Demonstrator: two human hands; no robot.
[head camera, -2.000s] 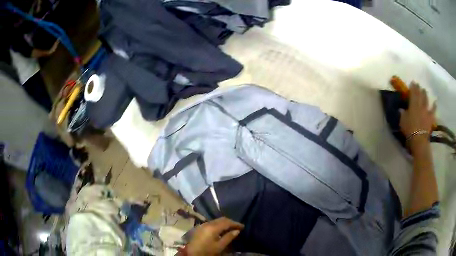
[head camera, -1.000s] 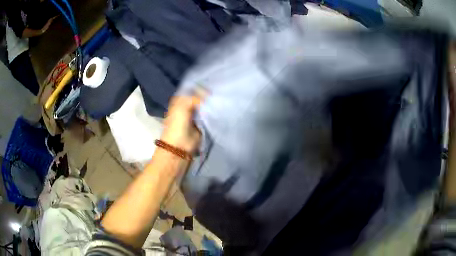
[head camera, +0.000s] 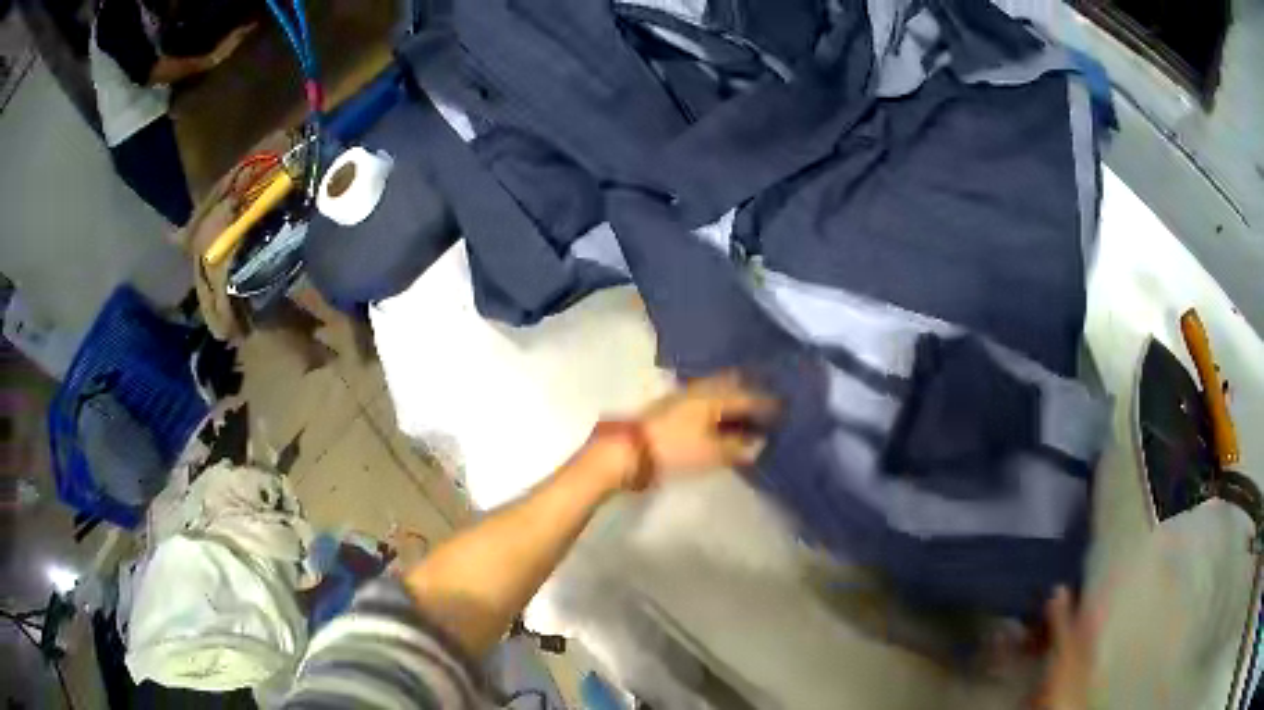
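Observation:
The dark navy garment (head camera: 818, 458) lies partly turned over on the white ironing table, with its pale blue-grey inner side and dark bands showing; its lower part is blurred. My left hand (head camera: 700, 423) is at its left edge, fingers curled on the dark cloth. My right hand (head camera: 1065, 659) is blurred and partly cut off by the bottom edge, at the garment's lower right corner; its grip is unclear. The steam iron (head camera: 1178, 430), with an orange handle and dark soleplate, lies at the far right, apart from both hands.
A dark garment pile (head camera: 555, 153) covers the table's far side. A white roll (head camera: 352, 186) sits on a dark rounded pad (head camera: 367, 257) beside a yellow-handled iron (head camera: 250, 219). A blue basket (head camera: 125, 402) and pale cloth (head camera: 215, 610) are at the left. Another person's arm (head camera: 208, 56) shows top left.
The garment was spread pale side up, then lifted and swung; it now lies farther up the table, partly dark side up. My right hand has left the iron. My left hand has moved right.

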